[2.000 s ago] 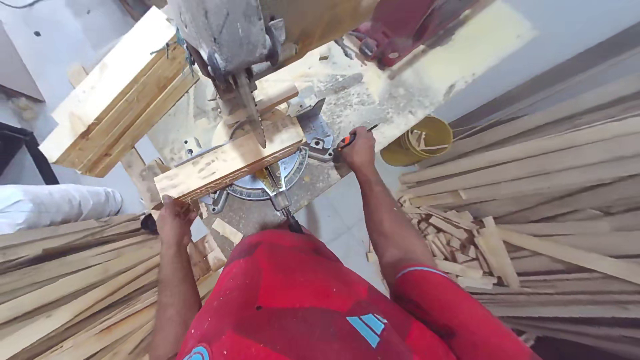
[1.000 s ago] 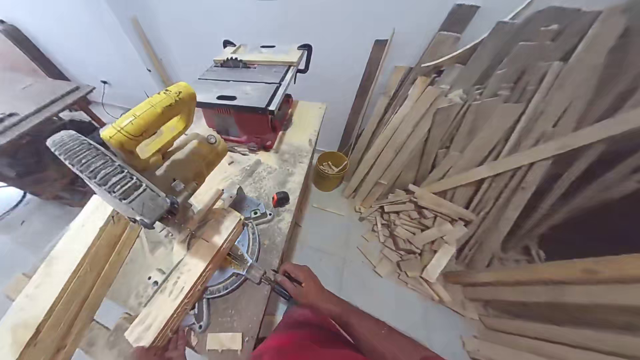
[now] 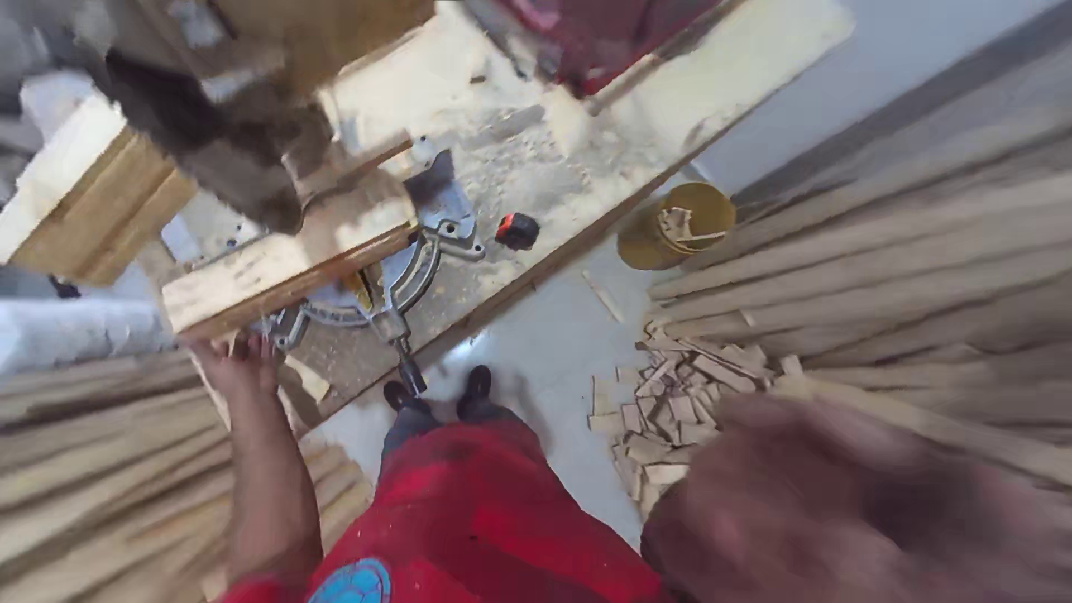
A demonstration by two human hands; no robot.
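Observation:
My left hand (image 3: 240, 364) is at the near left end of a stack of wooden boards (image 3: 289, 264), its fingers against the underside edge. The boards lie across the base of a miter saw (image 3: 414, 272), whose blurred saw head (image 3: 209, 134) is above them. A large blurred shape at the lower right is my right hand or forearm (image 3: 837, 511), close to the camera; its fingers and anything in them cannot be made out. A black and orange tape measure (image 3: 517, 231) sits on the dusty workbench (image 3: 553, 180), right of the saw.
Thick timber pieces (image 3: 92, 201) stand at the left. A red machine (image 3: 586, 33) is on the bench's far part. Beyond the bench edge are a yellow bucket (image 3: 641, 243) with offcuts, a pile of wood offcuts (image 3: 678, 402) on the floor and long planks (image 3: 904, 251). More planks (image 3: 109, 452) lie lower left.
My right hand has left the area by the saw's front handle, where it held a dark slim thing one second ago; a blurred arm or hand now shows at lower right. The view has swung back downward.

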